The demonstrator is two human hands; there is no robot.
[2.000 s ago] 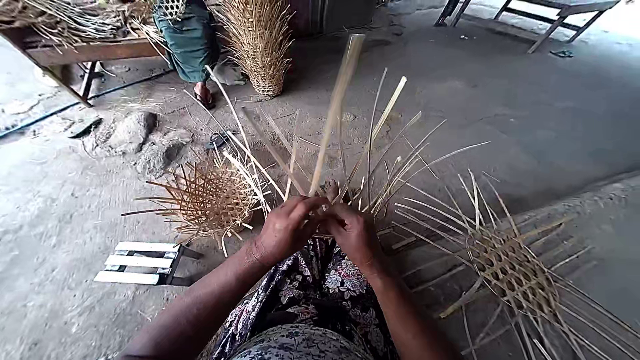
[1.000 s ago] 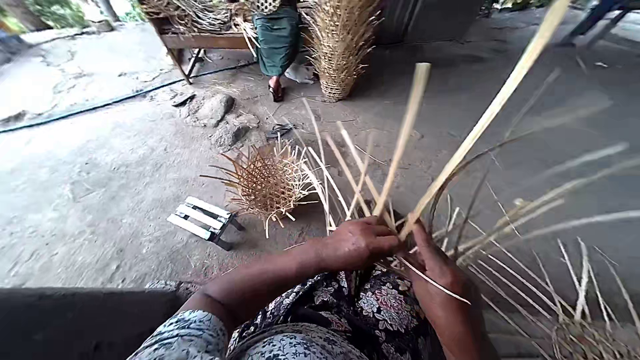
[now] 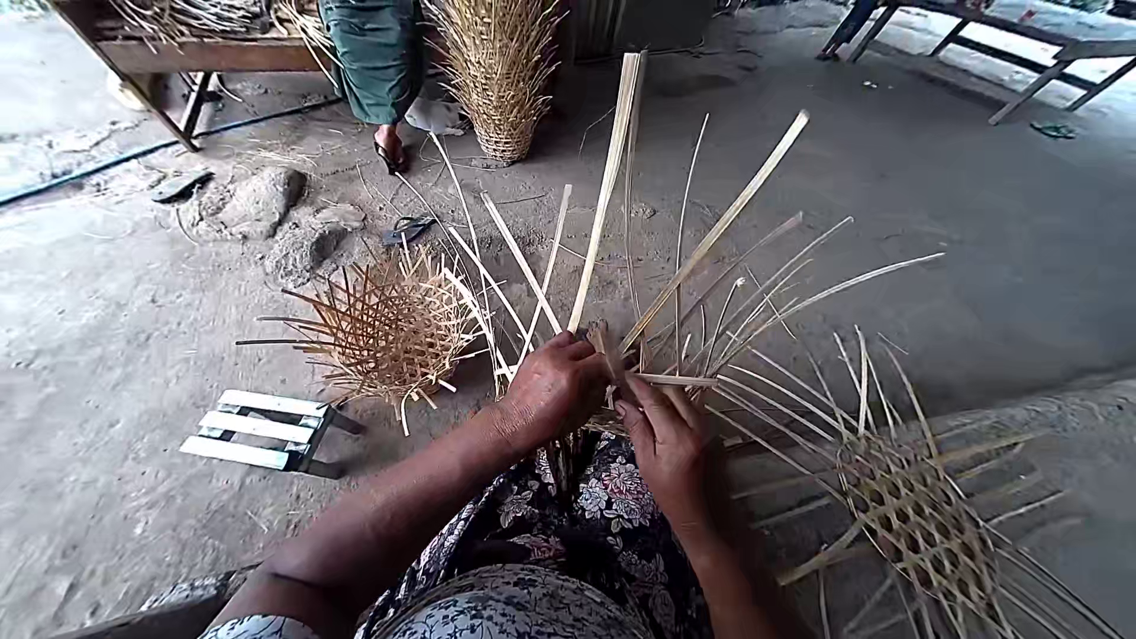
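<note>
Above my lap, my left hand point(image 3: 555, 386) is closed on the split bamboo strips point(image 3: 612, 191) of a partly woven basket, whose loose ends fan up and outward. Close beside it on the right, my right hand point(image 3: 664, 426) pinches a strip, its fingers bent near a short flat end point(image 3: 679, 380) that points right. The weave between and under my hands is mostly hidden. Left of them a small open-weave basket point(image 3: 399, 333) with spiky, uneven strip ends rests on the floor. At the lower right lies a flat woven base point(image 3: 919, 510) with long strips spreading from it.
A small white slatted stool point(image 3: 259, 430) stands at the left. Rocks point(image 3: 264, 202) and a loose sandal point(image 3: 408, 229) lie ahead. Beyond them are a person's leg point(image 3: 377, 62), a tall woven basket point(image 3: 501, 80) and a wooden table point(image 3: 204, 56) holding strips. A bench point(image 3: 1021, 35) stands far right.
The long strips that leaned far right one second ago now stand more upright and fan out ahead. My hands remain together at the weave. The view has swung.
</note>
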